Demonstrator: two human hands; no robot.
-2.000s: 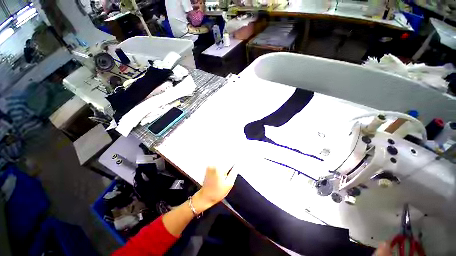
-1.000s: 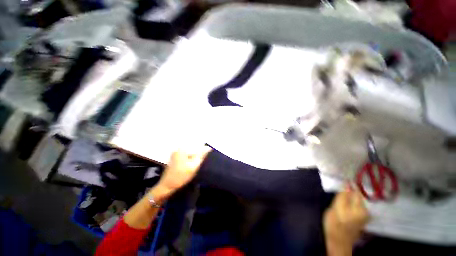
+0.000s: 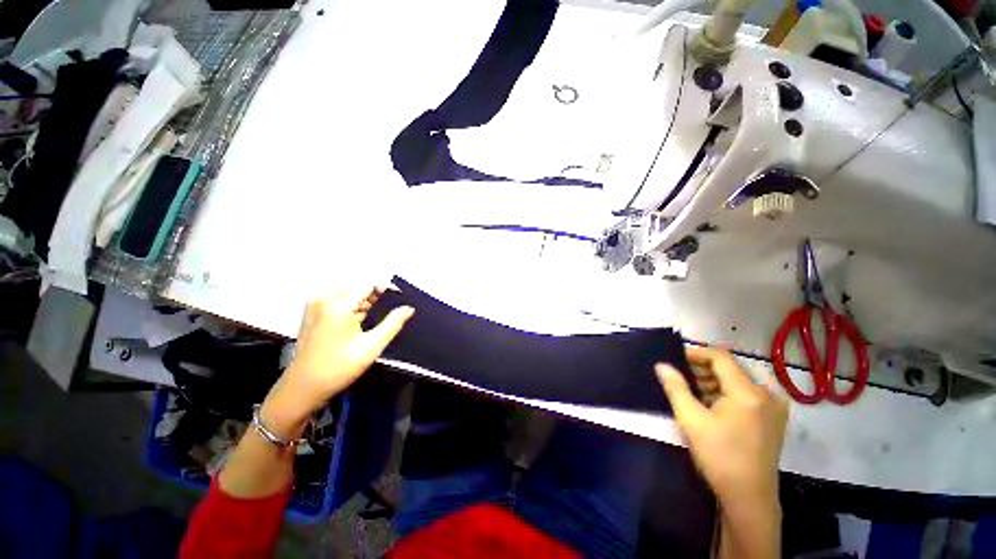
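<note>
A dark curved fabric piece lies along the front edge of the white table, in front of the needle area. My left hand grips its left end between thumb and fingers. My right hand grips its right end. Another dark band lies farther back, left of the machine, with a thin dark edge running toward the needle. The presser foot area is at the left end of the white sewing machine head. Whether white fabric lies there is hard to tell against the white table.
Red-handled scissors lie right of my right hand. A small ring lies behind the needle. A phone and stacked dark and white pieces are at left. A blue bin stands below the table.
The view has tilted down and sharpened. The dark piece hung over the front edge and now lies flatter on the table. My right hand, near the scissors before, now holds its right end.
</note>
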